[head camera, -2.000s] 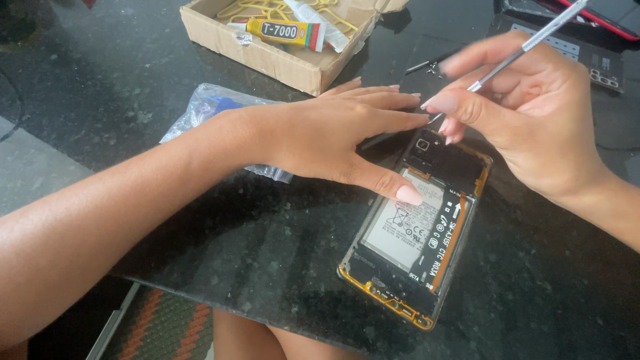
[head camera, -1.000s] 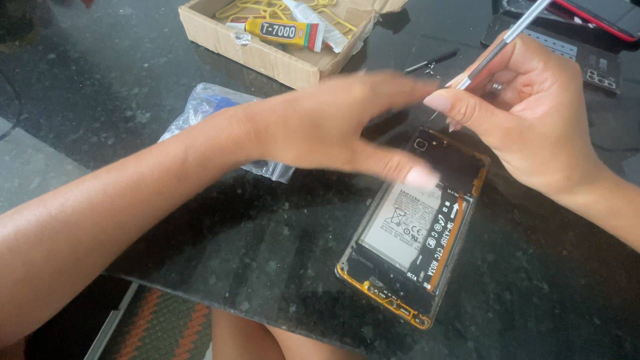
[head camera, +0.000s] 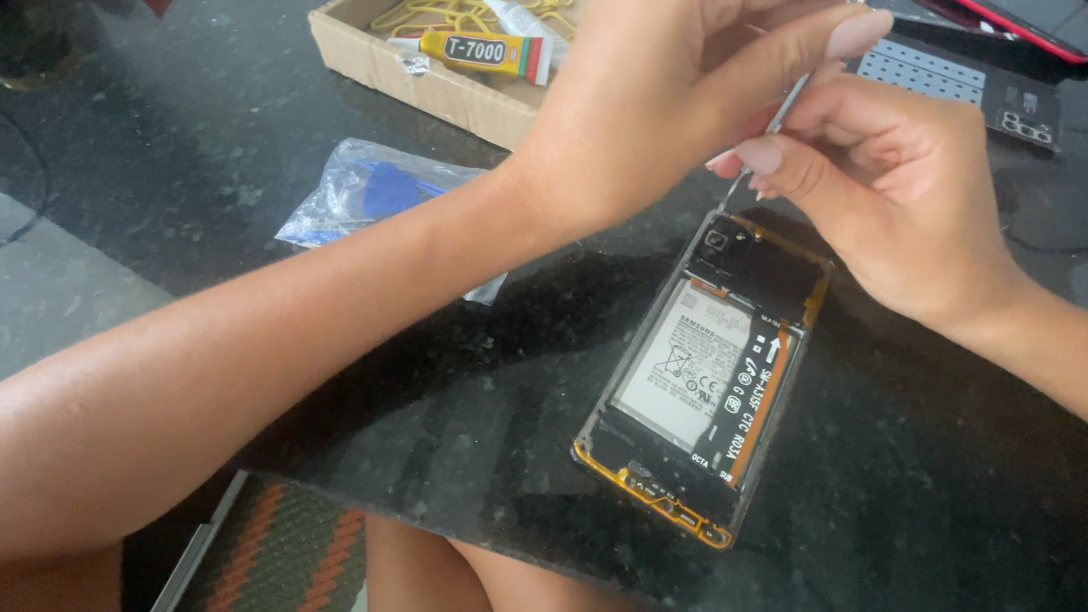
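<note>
A smartphone with its back cover off (head camera: 705, 374) lies tilted on the dark stone tabletop, its white Samsung battery showing. Above its camera end, my right hand (head camera: 892, 178) grips a thin metal precision screwdriver (head camera: 786, 106), whose tip reaches down to the phone's upper left corner. My left hand (head camera: 680, 93) is raised beside the screwdriver's upper part, its thumb over the right hand's fingers; whether it touches the shaft cannot be told. The left fingertips are partly out of view.
A cardboard box (head camera: 425, 89) holds a T-7000 glue tube (head camera: 484, 53) and yellow frames. Under my left forearm lies a plastic bag with blue tools (head camera: 387, 191). A dark phone back cover (head camera: 1024, 110) and a red-edged device (head camera: 1033, 25) are at the back right. The table's edge (head camera: 408, 520) is near my legs.
My left hand has lifted off the phone and moved up toward the top of the screwdriver. My right hand still holds the screwdriver at the phone's camera end.
</note>
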